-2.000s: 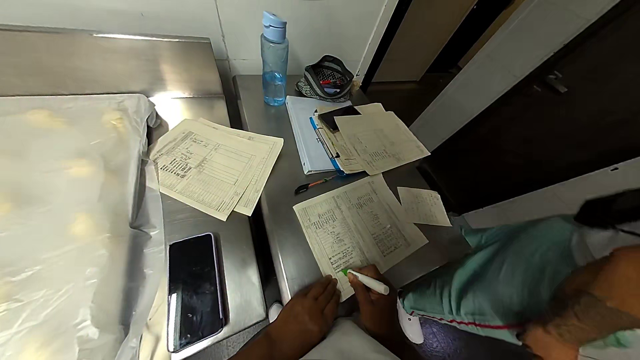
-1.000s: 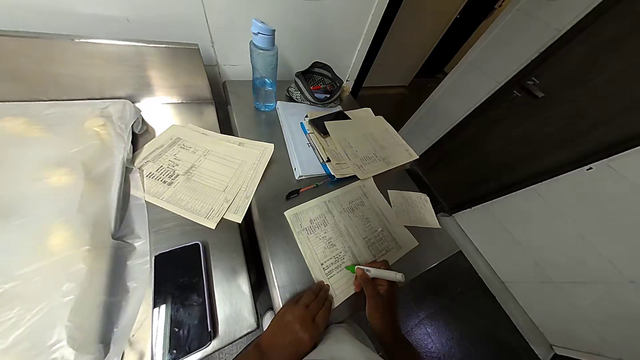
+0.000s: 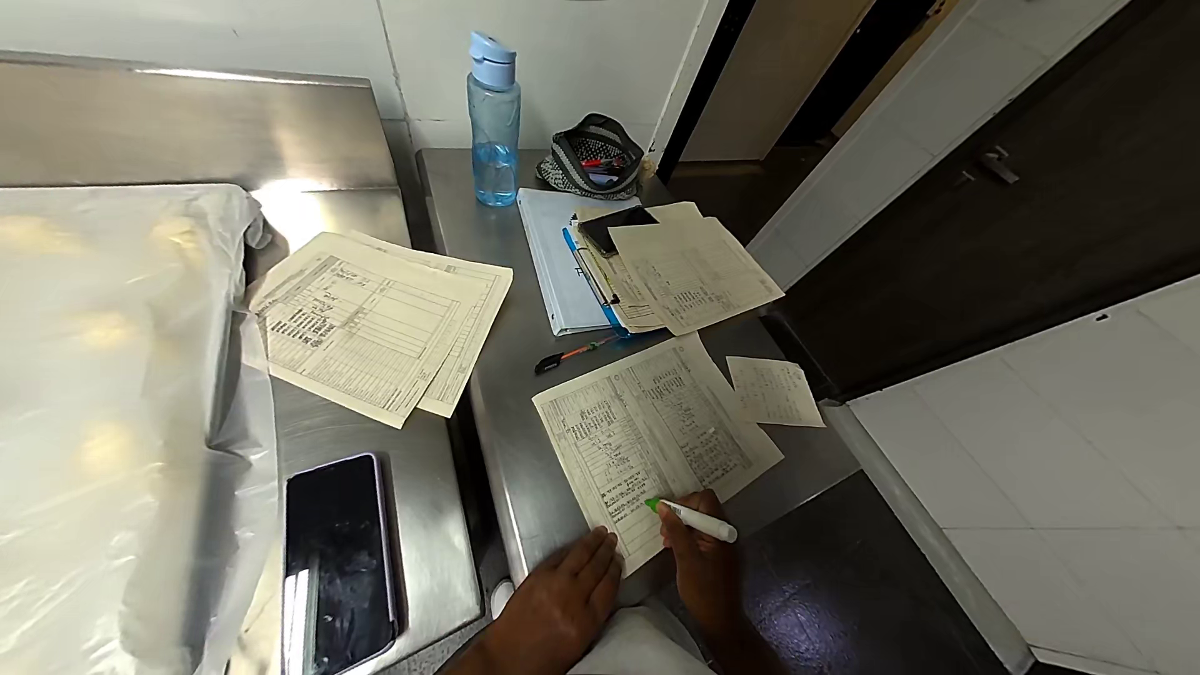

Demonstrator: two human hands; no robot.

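A paper form with handwriting [image 3: 656,422] lies on the steel table [image 3: 511,487]. My left hand [image 3: 567,595] rests flat with its fingertips on the form's lower left edge. In my right hand [image 3: 698,562] is a white marker with a green tip [image 3: 701,520]; the tip is at the lower part of the form. Beyond the form lies a black-capped pen [image 3: 572,356]. A small written slip [image 3: 775,391] lies to the form's right.
Farther back are a white binder [image 3: 548,253], a clipboard with papers [image 3: 694,272], a dark phone [image 3: 614,225], a mesh pouch [image 3: 591,159] and a blue bottle [image 3: 494,122]. On the left steel counter lie more forms [image 3: 375,328], a large phone [image 3: 339,562] and a plastic-covered tray [image 3: 103,403].
The person at the right, seen two seconds ago in green clothing, is out of view. My right hand still holds the marker at the form; my left hand stays at its edge.
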